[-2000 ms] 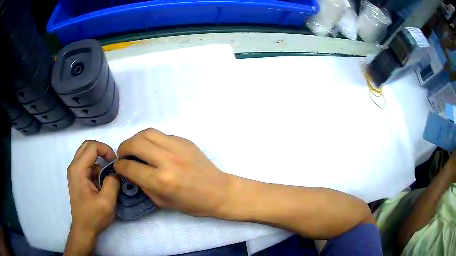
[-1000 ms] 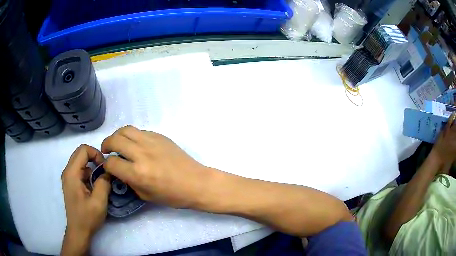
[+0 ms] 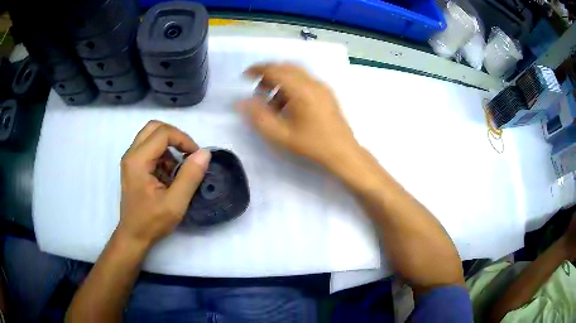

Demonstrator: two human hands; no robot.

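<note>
A dark grey plastic housing (image 3: pixel 222 200) sits on the white foam sheet (image 3: pixel 290 221) with its hollow side up and a round boss in the middle. My left hand (image 3: pixel 163 180) grips its left rim, thumb over the edge and fingers outside. My right hand (image 3: pixel 294 113) is in the air above the sheet, up and to the right of the housing, blurred, with thumb and fingers apart. No part shows clearly in it.
Stacked housings (image 3: pixel 174 57) stand at the back left. A blue plastic bin (image 3: pixel 379 16) lies beyond the sheet. More housings lie at the far left edge. Clear wrapped items (image 3: pixel 502 53) and blue-white boxes (image 3: pixel 562 120) are at the right. A neighbour's arm (image 3: pixel 537 277) shows at lower right.
My right hand has let go of the housing and moved up and right. My left hand still holds the housing, whose hollow is now uncovered. The view has shifted, showing more at the left.
</note>
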